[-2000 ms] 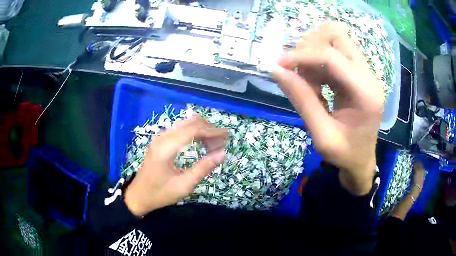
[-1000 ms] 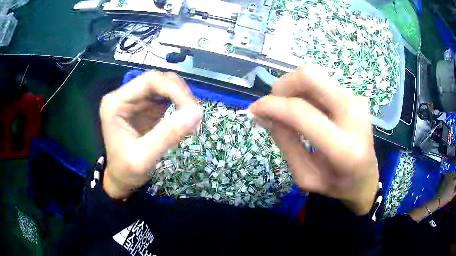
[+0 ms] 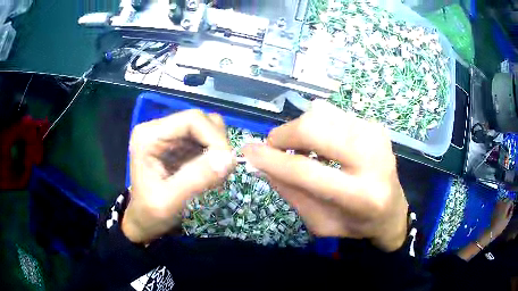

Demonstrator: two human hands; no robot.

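Note:
My left hand (image 3: pixel 176 170) is over the left part of the blue bin (image 3: pixel 136 119), with thumb and index finger pinched together around a small white connector (image 3: pixel 239 159). My right hand (image 3: pixel 335 170) is over the bin's right part, its thumb and index fingertips at the same connector, almost touching the left fingertips. The fingers hide most of the connector. The bin holds a heap of loose wired parts (image 3: pixel 255 207). The silver fixture (image 3: pixel 244 57) lies on the bench beyond the hands. Neither hand touches it.
A clear plastic tub (image 3: pixel 446 122) heaped with green-and-white wired parts stands behind and right of the fixture. Dark hoses (image 3: pixel 150 55) lie left of the fixture. A coworker's hand (image 3: pixel 500 219) is by another blue bin at the right. A red object (image 3: pixel 23 150) is at the left edge.
My right hand has come from the fixture and tub area down to over the bin. My left hand has risen a little. The fingertips of both hands have come together.

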